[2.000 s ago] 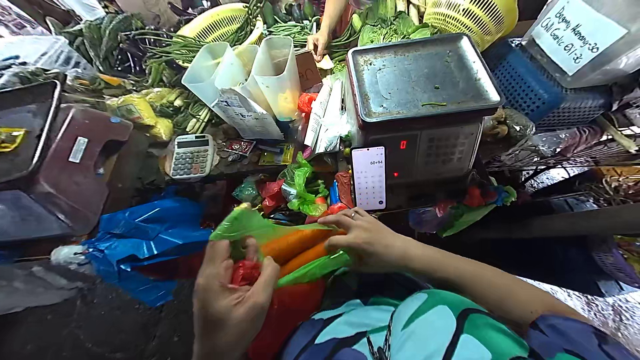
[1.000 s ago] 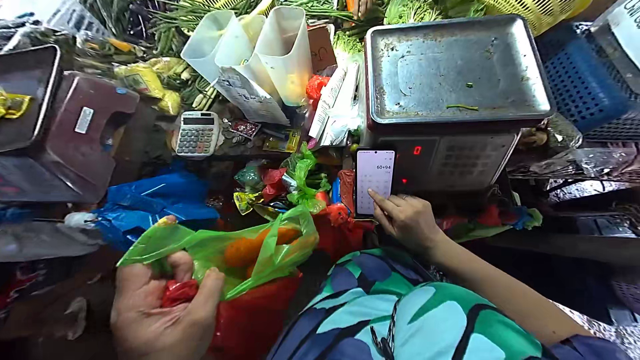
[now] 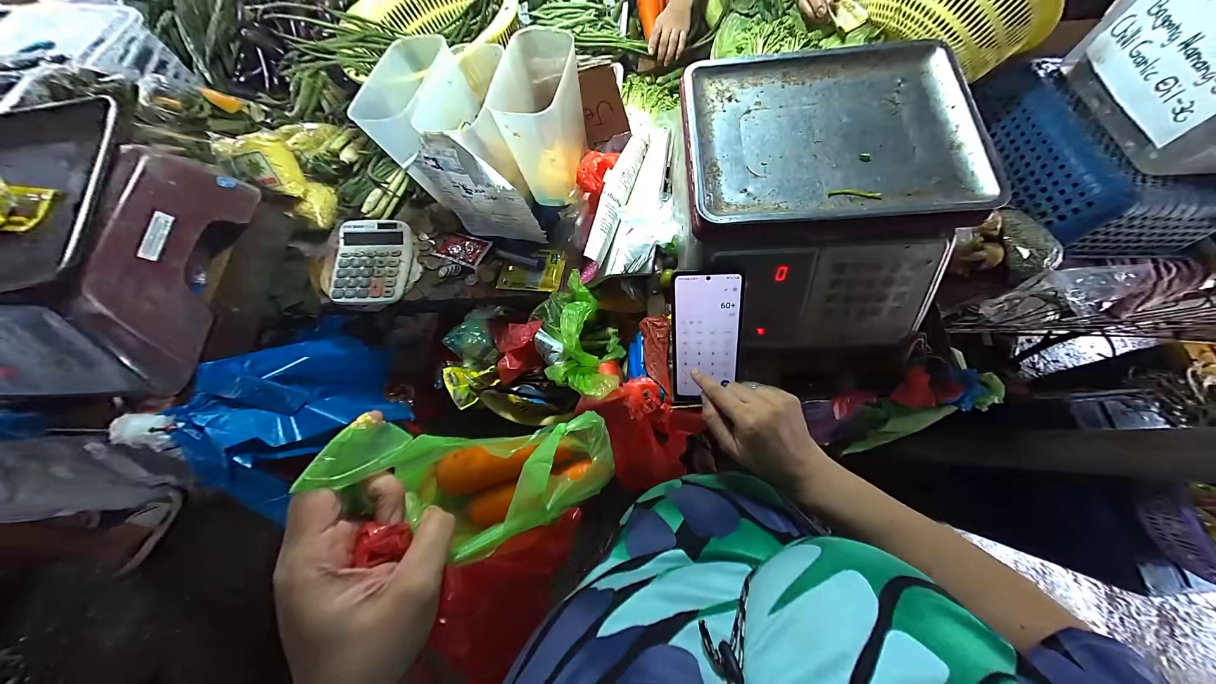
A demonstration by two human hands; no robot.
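Note:
My left hand (image 3: pixel 366 579), low on the left, is closed on the gathered top of a red plastic bag (image 3: pixel 503 594) and the edge of a green plastic bag (image 3: pixel 356 456). Several carrots (image 3: pixel 480 468) lie in the open green bag. My right hand (image 3: pixel 765 427) has its index fingertip at the lower screen of a smartphone (image 3: pixel 706 332), which shows a calculator; the other fingers are curled and hold nothing. The phone leans upright against the front of a digital scale (image 3: pixel 845 133) that reads 0. Small green scraps lie on the scale's metal pan.
A calculator (image 3: pixel 370 261) and clear plastic holders (image 3: pixel 541 114) stand left of the scale. A blue plastic bag (image 3: pixel 285 404) hangs beyond my left hand. A second scale (image 3: pixel 157 256) is at the left, a blue basket (image 3: pixel 1054 171) at the right. Another person's hand (image 3: pixel 671 33) is among vegetables.
My right hand has left the green bag and moved to the phone. The number after the plus sign on its screen is gone. My left hand has kept hold of the bags.

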